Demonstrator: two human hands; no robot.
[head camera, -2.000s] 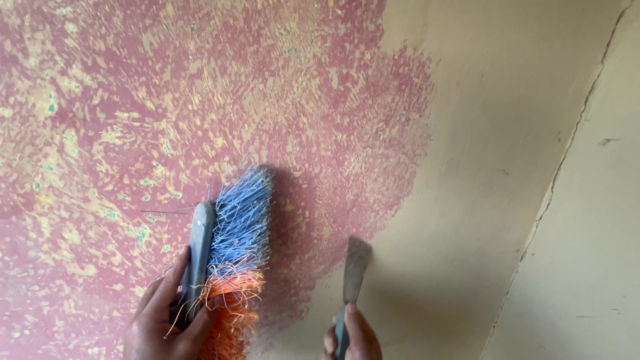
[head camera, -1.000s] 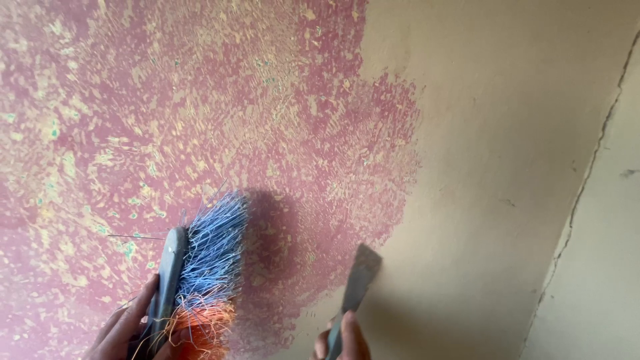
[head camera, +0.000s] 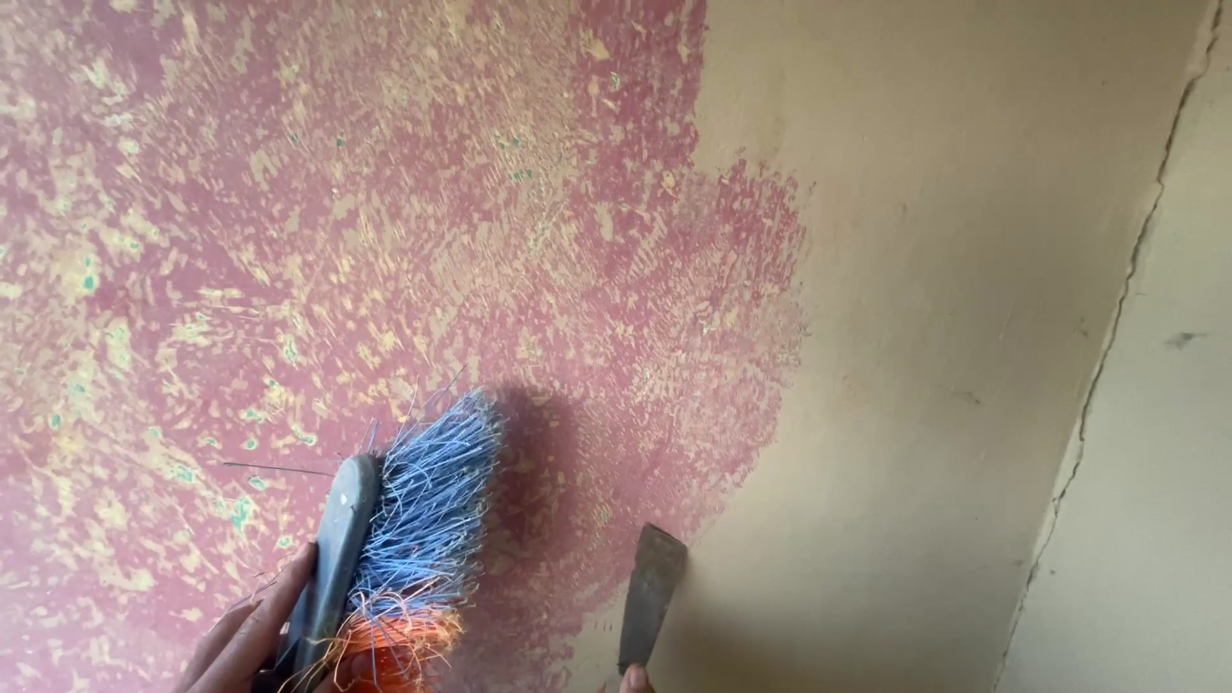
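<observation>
My left hand (head camera: 252, 626), at the lower left, grips a hand brush by its dark grey back (head camera: 339, 558). The brush's blue bristles (head camera: 428, 505) and, lower down, orange bristles (head camera: 409, 640) face right, close to the wall. Only fingertips of my right hand (head camera: 633, 681) show at the bottom edge, closed on a scraper with a worn metal blade (head camera: 657, 587). The blade's end lies by the lower border between pinkish-red patchy paint (head camera: 693, 423) and beige paint. The scraper's handle is out of view.
A beige wall surface (head camera: 924, 289) spans the right side. A long crack (head camera: 1107, 346) runs down it at a slant, with another pale surface (head camera: 1165, 462) beyond. Yellowish and green specks (head camera: 241, 510) dot the red area at the left.
My right hand has sunk toward the bottom edge, so less of it shows. The brush and scraper remain held. The view has shifted slightly.
</observation>
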